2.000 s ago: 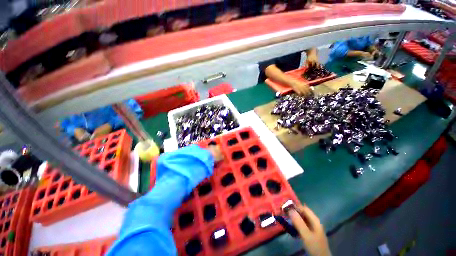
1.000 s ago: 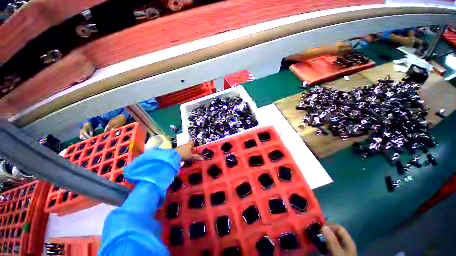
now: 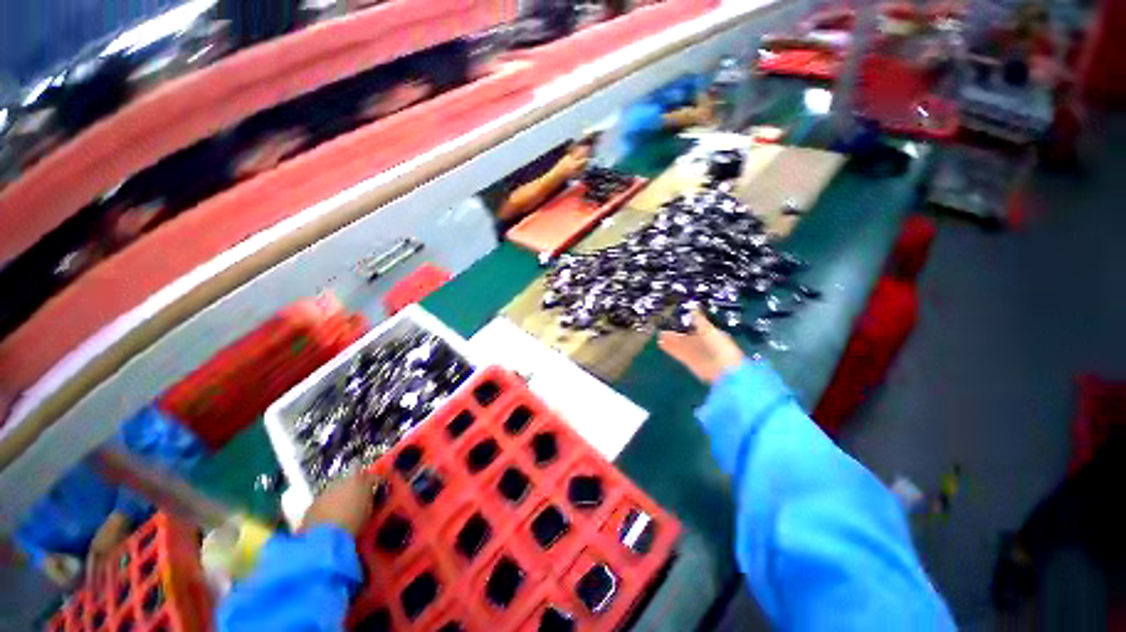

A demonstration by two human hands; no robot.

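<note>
A red pocket tray [image 3: 503, 519] lies in front of me with dark parts in its square pockets. My left hand [image 3: 342, 504] is at the tray's far left edge, beside the white bin; its fingers are blurred and I cannot tell if they hold anything. A white bin [image 3: 287, 428] full of small dark, shiny parts stands behind the tray. My right hand [image 3: 700, 346] reaches to the near edge of the loose parts pile [image 3: 673, 266] on the tan board; its fingertips are at the parts and I cannot tell if it grips one.
A white sheet [image 3: 562, 385] lies between the tray and the tan board [image 3: 605, 354]. Other people's arms [image 3: 540, 188] work across the bench around a red tray [image 3: 562, 231]. A shelf edge [image 3: 371, 185] runs overhead. Another pocket tray [image 3: 146, 586] and a yellow round item [image 3: 235, 547] are at lower left.
The view has swung right. My right hand has left the tray's near right corner and reached to the loose parts pile. My left hand remains near the tray's far left edge.
</note>
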